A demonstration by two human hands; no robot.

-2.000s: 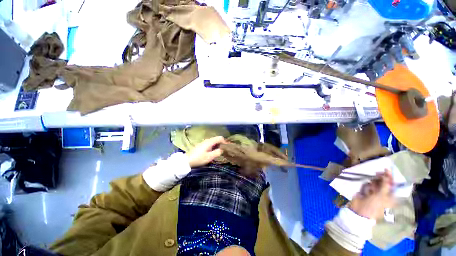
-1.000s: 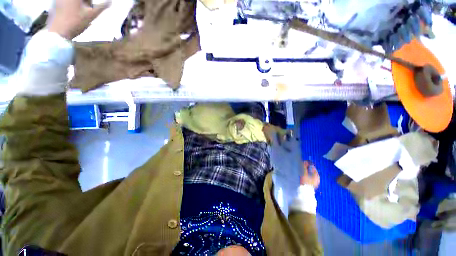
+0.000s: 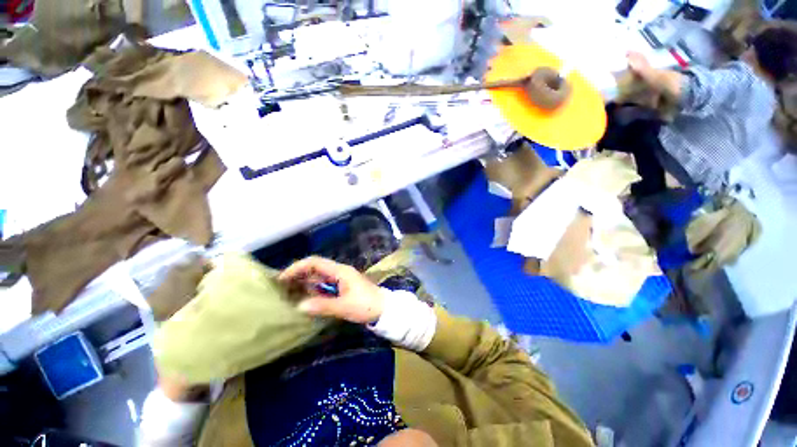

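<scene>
A yellow-green cloth piece (image 3: pixel 232 323) is spread above my lap, below the table's front edge. My left hand (image 3: pixel 181 387) is at its lower left edge and holds it; the fingers are mostly hidden behind the cloth. My right hand (image 3: pixel 336 292) is at the cloth's right side, with the fingers curled around a small dark and blue item, perhaps thread snips (image 3: pixel 328 288). A browner cloth part (image 3: pixel 179 286) shows behind the yellow-green piece.
Brown garment pieces (image 3: pixel 140 166) lie on the white machine table (image 3: pixel 293 196). A brown strip runs from the sewing machine to an orange disc (image 3: pixel 533 105). Cut pieces (image 3: pixel 603 249) lie on a blue bin (image 3: pixel 524 297) at right. Another person (image 3: pixel 717 113) works at upper right.
The view has turned to the right. My left hand has come back from the table to the yellow-green cloth, which is now raised off the lap. My right hand has moved in to it.
</scene>
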